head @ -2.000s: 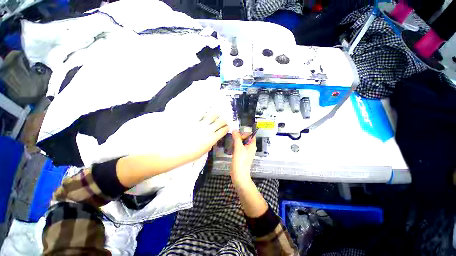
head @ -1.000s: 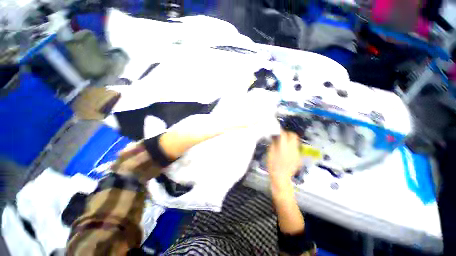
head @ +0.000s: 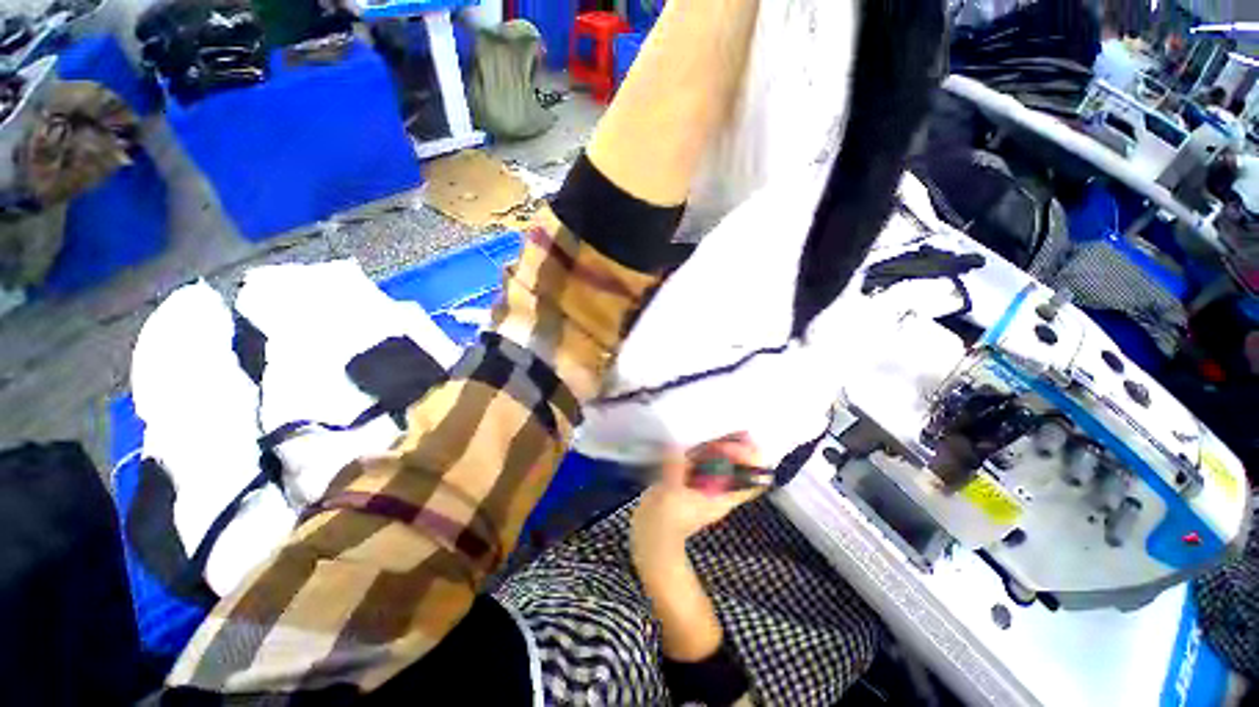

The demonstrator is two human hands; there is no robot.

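A white garment panel point(head: 732, 311) with a broad black piece point(head: 877, 152) is held up in front of me, running out past the top edge. A dark stitched seam crosses its lower part. My left forearm is raised along the panel; my left hand is cut off by the top edge. My right hand point(head: 679, 500), slightly blurred, is at the panel's lower edge, closed around a small dark and red tool, perhaps thread snips point(head: 726, 474). Whether it also grips the cloth I cannot tell. The overlock machine point(head: 1091, 428) is at the right.
White and black panels point(head: 311, 352) lie on a blue surface at the left. Blue-covered tables point(head: 297, 138), a red stool point(head: 597, 53) and brown cardboard point(head: 476, 189) are behind. Checked cloth point(head: 773, 587) covers my lap. People are far off at upper right.
My view has turned left. The panel has come up off the machine table, with my left arm raised beside it. My right hand has moved away from the needle area to the panel's lower edge.
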